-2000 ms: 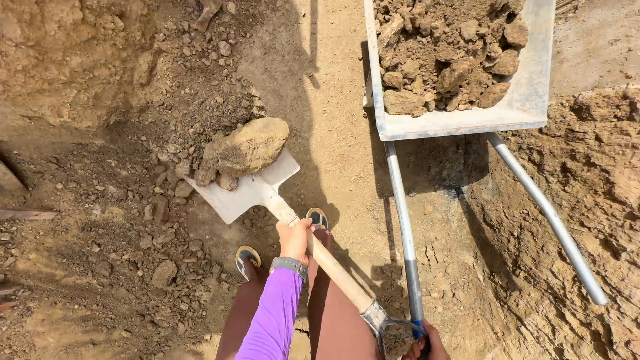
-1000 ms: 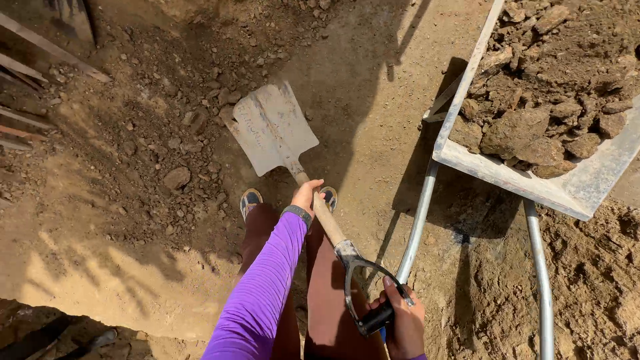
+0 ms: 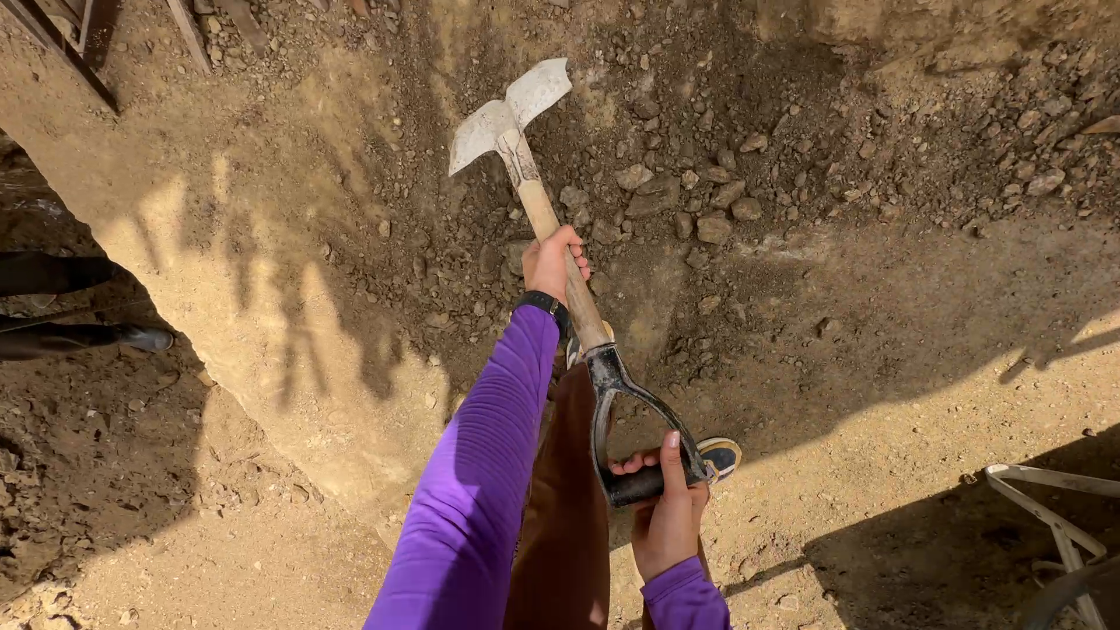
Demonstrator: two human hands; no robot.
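Note:
My left hand [image 3: 556,265], with a dark watch at the wrist and a purple sleeve, is closed around the wooden shaft of a shovel [image 3: 544,210]. My right hand [image 3: 669,516] grips the black D-shaped handle [image 3: 637,484] at the shaft's lower end, its thumb lying over the crossbar's end. The shovel's pale metal blade [image 3: 490,131] carries no earth and is held above the ground at upper centre, tilted so that its far side looks folded. Loose stones [image 3: 652,194] and soil lie to the right of the shaft.
Another person's dark-clad legs and shoe [image 3: 146,339] are at the left, below an earth edge [image 3: 188,350]. Dark bars [image 3: 52,48] stand at the upper left. Part of a metal frame [image 3: 1063,534] shows at lower right. My own shoe [image 3: 721,459] is on the dirt.
The large rock on the blade two seconds ago is off it. The shovel has swung away from the barrow of rubble, both hands still on it. The view has turned left.

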